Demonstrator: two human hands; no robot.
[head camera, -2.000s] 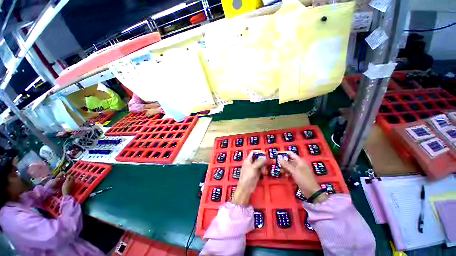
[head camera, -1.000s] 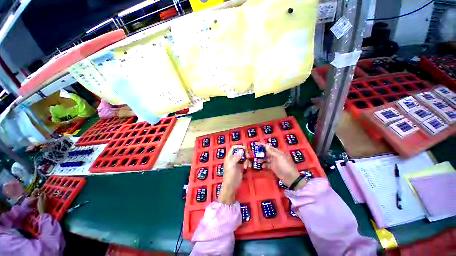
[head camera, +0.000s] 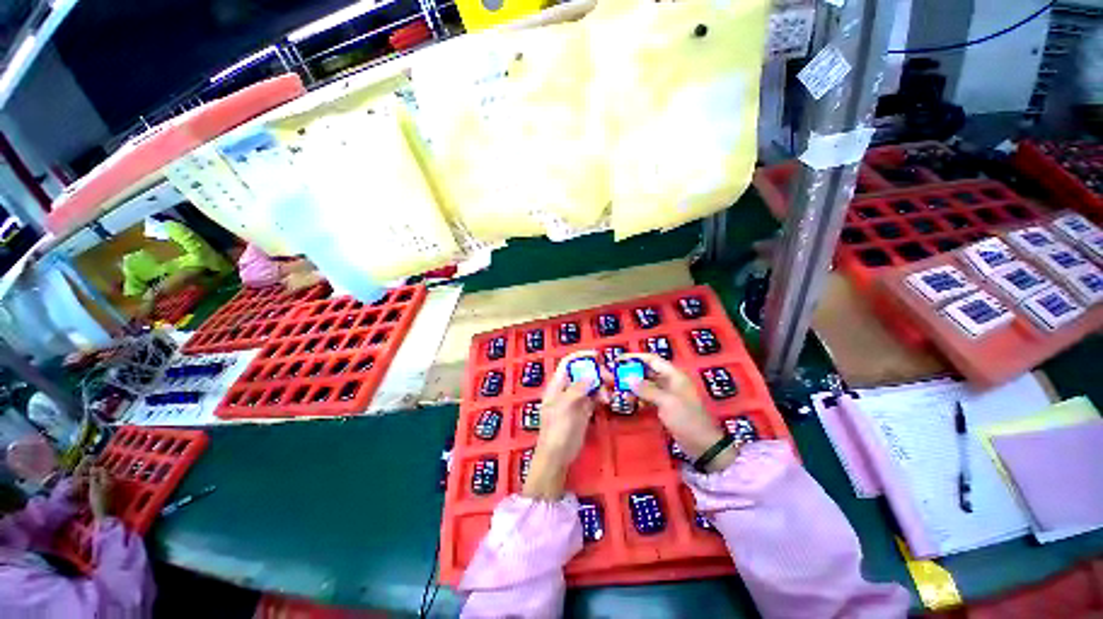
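Note:
My left hand (head camera: 566, 405) holds a small unit with a lit blue screen (head camera: 583, 372) over the middle of the red pocket tray (head camera: 465, 532). My right hand (head camera: 669, 401) holds a second unit with a lit blue screen (head camera: 630, 375) beside it. Both screens face up, and the units are a little apart. Dark units with white key-like marks, such as one near the front (head camera: 647, 510), sit in many pockets. Some pockets under and near my hands are empty. My forearms and sleeves hide part of the tray.
A metal post (head camera: 808, 254) stands right of the tray. Record sheets (head camera: 931, 466) with a pen (head camera: 963, 455) lie beyond it. A tray of white units (head camera: 968, 351) is at right. Another red tray (head camera: 321, 351) lies left. A person in a pink smock (head camera: 109, 568) works at far left.
The view has swung right since the earliest frame. The screens of both held units now glow blue; they looked darker before. Both hands stay over the tray's middle.

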